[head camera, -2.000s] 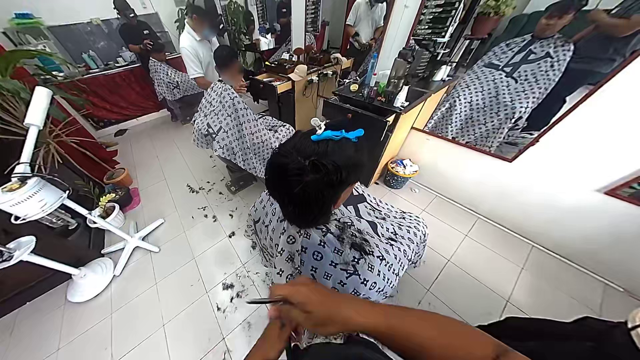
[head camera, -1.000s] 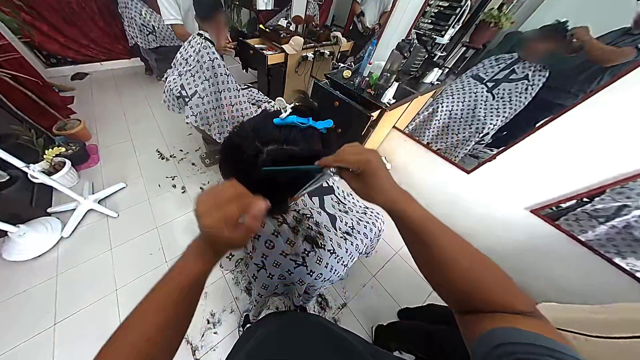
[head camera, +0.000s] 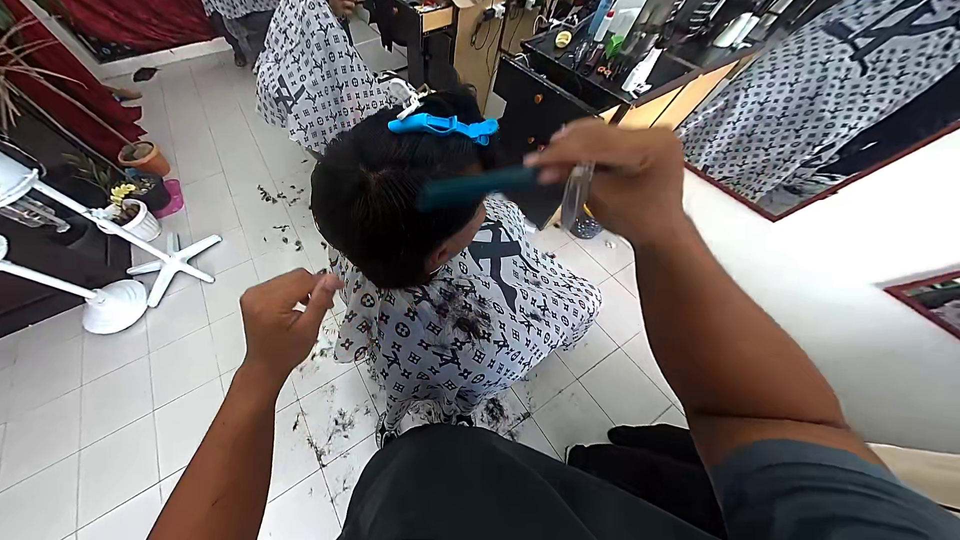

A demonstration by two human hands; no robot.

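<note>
My right hand (head camera: 619, 169) grips a dark teal comb (head camera: 480, 186), blurred by motion, at the right side of a seated person's dark hair (head camera: 375, 187). Scissors (head camera: 577, 196), also blurred, hang from the same hand. To the left of the head, my left hand (head camera: 289, 319) is raised with its fingers curled and nothing visible in it. A blue hair clip (head camera: 442, 126) holds hair on top of the head, beside a white clip (head camera: 405, 96). Cut hair lies on the patterned cape (head camera: 480, 345) over the person's back and shoulders.
A black counter (head camera: 585, 75) with bottles and tools stands ahead to the right, near a red-framed mirror (head camera: 817, 105). Another caped person (head camera: 315, 71) sits beyond. White stand bases (head camera: 174, 266) and potted plants (head camera: 142, 157) are at left. Cut hair litters the tiled floor.
My right hand has moved right, bringing the comb from across the hair to its right side. My left hand has drawn away from the head. Two seconds ago both hands were together below the head.
</note>
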